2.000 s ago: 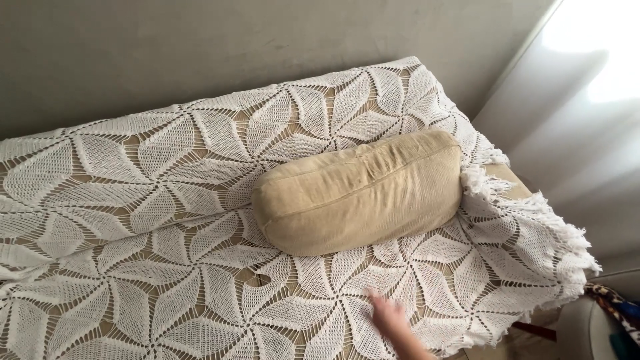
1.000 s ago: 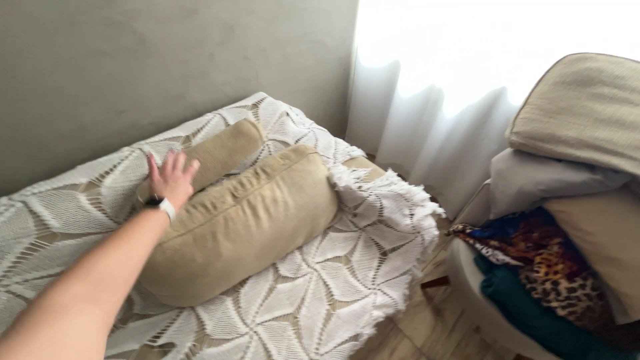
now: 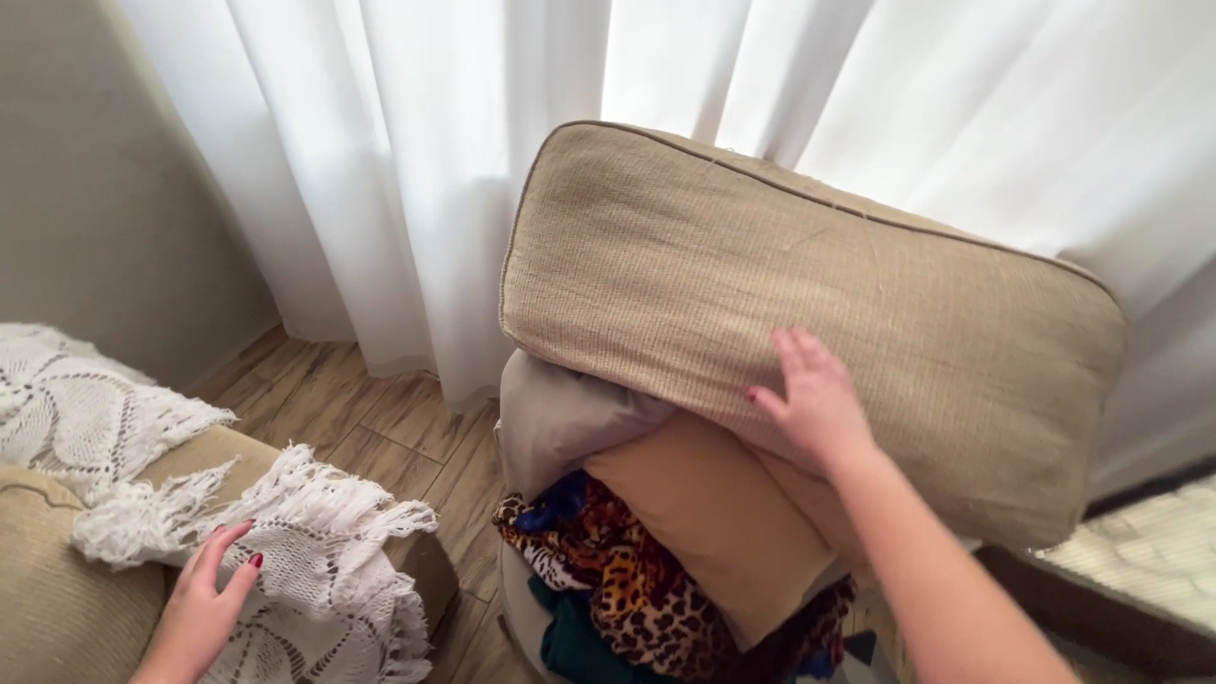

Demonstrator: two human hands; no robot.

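Note:
A large beige piped cushion (image 3: 684, 256) lies tilted on top of a pile of cushions and cloth. My right hand (image 3: 812, 399) is over its lower front part, fingers apart, holding nothing; whether it touches the fabric I cannot tell. At the lower left my left hand (image 3: 199, 598) is held with fingers apart above a white crocheted cover with a fringe (image 3: 323, 560), nothing in its grasp. Beside it, at the left edge, shows part of a beige cushion (image 3: 66, 579).
Under the large cushion are a grey cushion (image 3: 560, 408), a tan cushion (image 3: 712, 503) and a leopard-print cloth (image 3: 665, 608) on a seat. White curtains (image 3: 446, 171) hang behind. Wooden flooring (image 3: 380, 456) separates the seat from the covered furniture.
The view has swung right to the seat with the pile. My right hand is now in view by the large cushion. One second ago a hand rested on a smaller beige cushion on the crocheted cover.

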